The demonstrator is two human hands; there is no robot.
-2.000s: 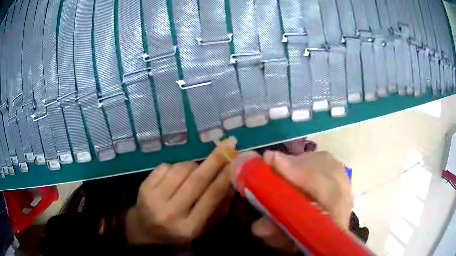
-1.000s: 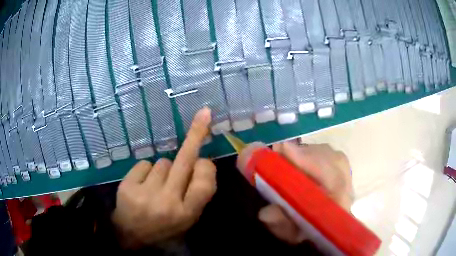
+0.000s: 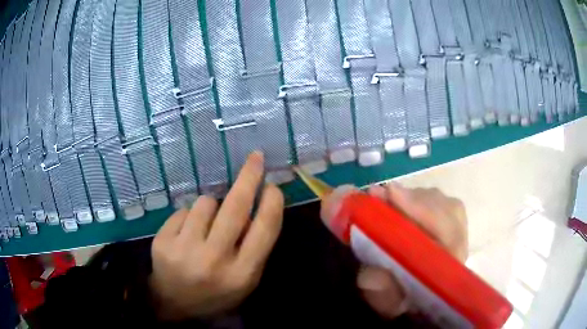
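My right hand (image 3: 425,225) is closed around a red glue bottle (image 3: 412,250) with a white label. Its yellowish nozzle (image 3: 313,183) points up-left, the tip at the end tabs between two neighbouring straps. My left hand (image 3: 215,250) holds nothing; its index fingertip rests on a silver mesh strap (image 3: 260,138) just above that strap's pale end tab (image 3: 279,176), fingers apart. Another end tab (image 3: 313,168) lies just right of the nozzle tip. A shiny strap loop (image 3: 236,124) lies across the strap above my left index finger.
Many mesh straps (image 3: 154,58) lie side by side on the green bench surface (image 3: 360,173), whose near edge runs below the end tabs. A red stool (image 3: 38,283) stands at lower left. Pale tiled floor (image 3: 502,193) shows at right.
The bottle first moved away from my left fingers, then slightly right and down. My left index finger has left the nozzle area and now lies on a strap. The view has shifted slightly.
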